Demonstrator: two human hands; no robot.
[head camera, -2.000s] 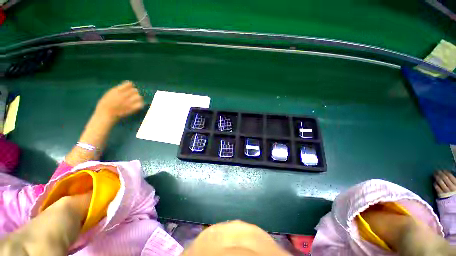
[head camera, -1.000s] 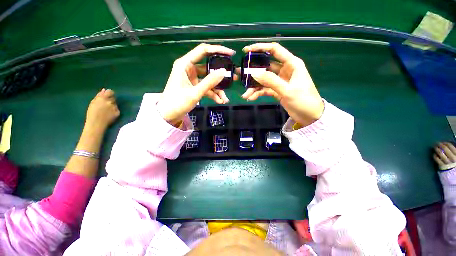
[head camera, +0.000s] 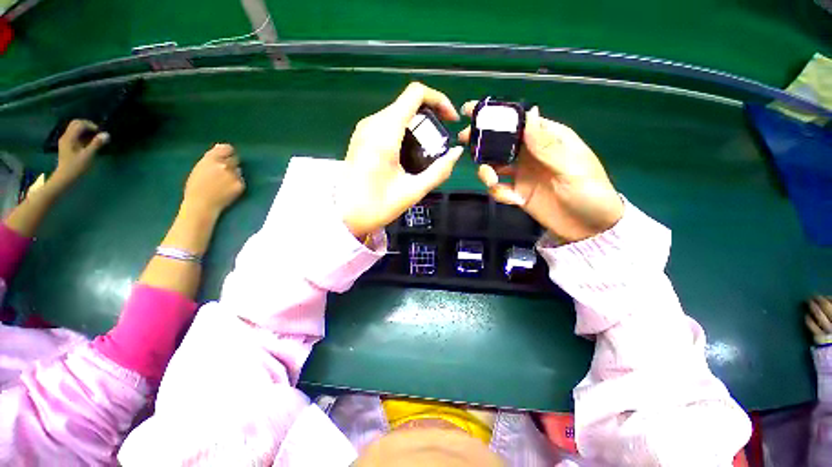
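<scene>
My left hand (head camera: 388, 169) is shut on a small glossy black unit (head camera: 426, 141), held tilted above the bench. My right hand (head camera: 561, 173) is shut on another black unit (head camera: 498, 132), its face towards me with a bright white patch on its upper half. The two units are close together but apart. Below them a black pocket tray (head camera: 447, 276) lies on the bench, with units in several pockets and dark empty pockets in its back row. My hands and sleeves hide both ends of the tray.
Green bench (head camera: 438, 356) with a rail (head camera: 410, 58) along its far side. At the left, another person's arms (head camera: 214, 182) rest on the bench, one hand by a dark object (head camera: 119, 114). A blue sheet (head camera: 794, 164) lies at the right; a hand (head camera: 821, 319) shows at the right edge.
Both units have turned in my hands; the left one is now tilted and the right one shows a larger bright patch. At the far left another person's hand has come into view.
</scene>
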